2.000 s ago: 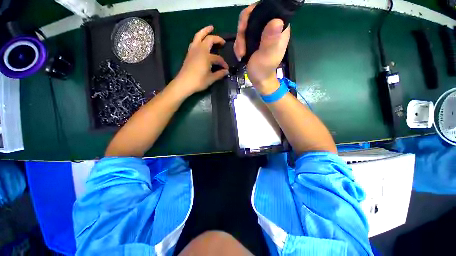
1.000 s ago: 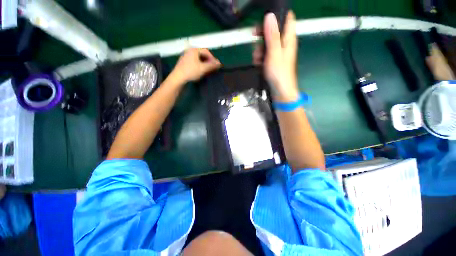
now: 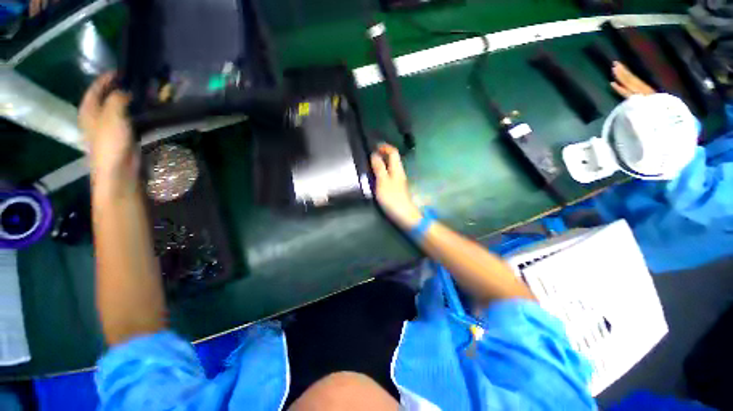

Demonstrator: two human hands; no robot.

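The near black fixture point(image 3: 269, 172) lies on the bench, slightly tilted in view, with an opened unit point(image 3: 325, 168) in it: silver-white battery area, yellow patch at the far end. My right hand point(image 3: 394, 185), with a blue wrist band, grips this fixture's right edge. A second black fixture point(image 3: 261, 60) with another opened unit point(image 3: 201, 36), showing a green spot, is at the upper left and overlaps the near fixture's far left corner in view. My left hand point(image 3: 110, 120), blurred, holds its near left corner.
The parts tray point(image 3: 221, 233) with screw dish point(image 3: 171, 172) and dark parts point(image 3: 185, 245) is left. A slim black tool point(image 3: 391, 84) lies beyond my right hand. Right are a black controller point(image 3: 530, 152), white round device point(image 3: 651, 136) and another person's hand point(image 3: 631, 83).
The view has turned and shifted. My right hand has let go of the black screwdriver and moved down to the near fixture. My left hand has moved left to the second fixture, now in view.
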